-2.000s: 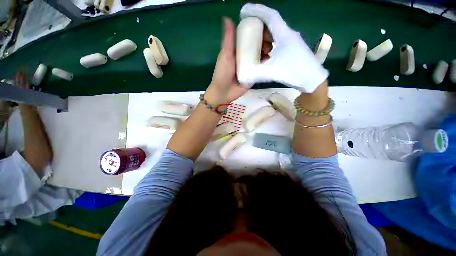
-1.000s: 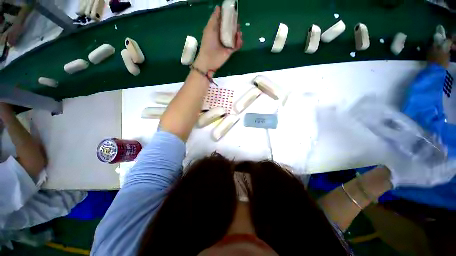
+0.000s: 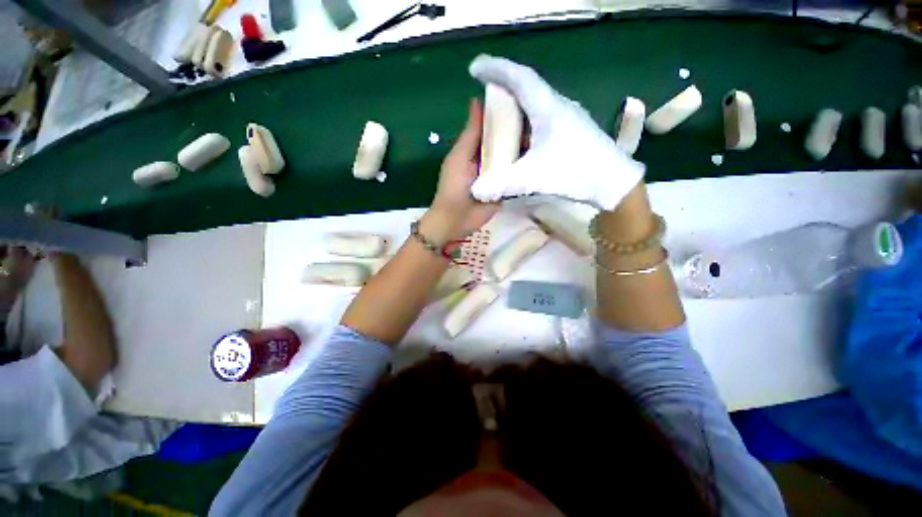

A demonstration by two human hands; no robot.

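A cream plastic housing (image 3: 501,129) is held upright between both my hands, above the near edge of the green belt. My bare left hand (image 3: 467,172) grips its left side. My right hand (image 3: 566,141), in a white glove, wraps round its right side and its lower end. Several more housings lie on the white bench, such as one housing (image 3: 519,253) below my hands. A sheet with red marks (image 3: 475,252) lies partly behind my left wrist. A grey-green block (image 3: 544,298) lies right of the bench housings.
The green conveyor belt (image 3: 313,126) carries several spaced housings and white bits. A dark red can (image 3: 255,353) stands or lies at left. A clear bottle (image 3: 799,261) lies at right. A person's arm (image 3: 83,313) is at far left, and blue clothing (image 3: 888,333) at far right. Tools lie beyond the belt.
My gloved right hand has come back from the lower right to join my left on a housing. My left hand has moved nearer. The bottle at right now lies where a blurred clear shape was.
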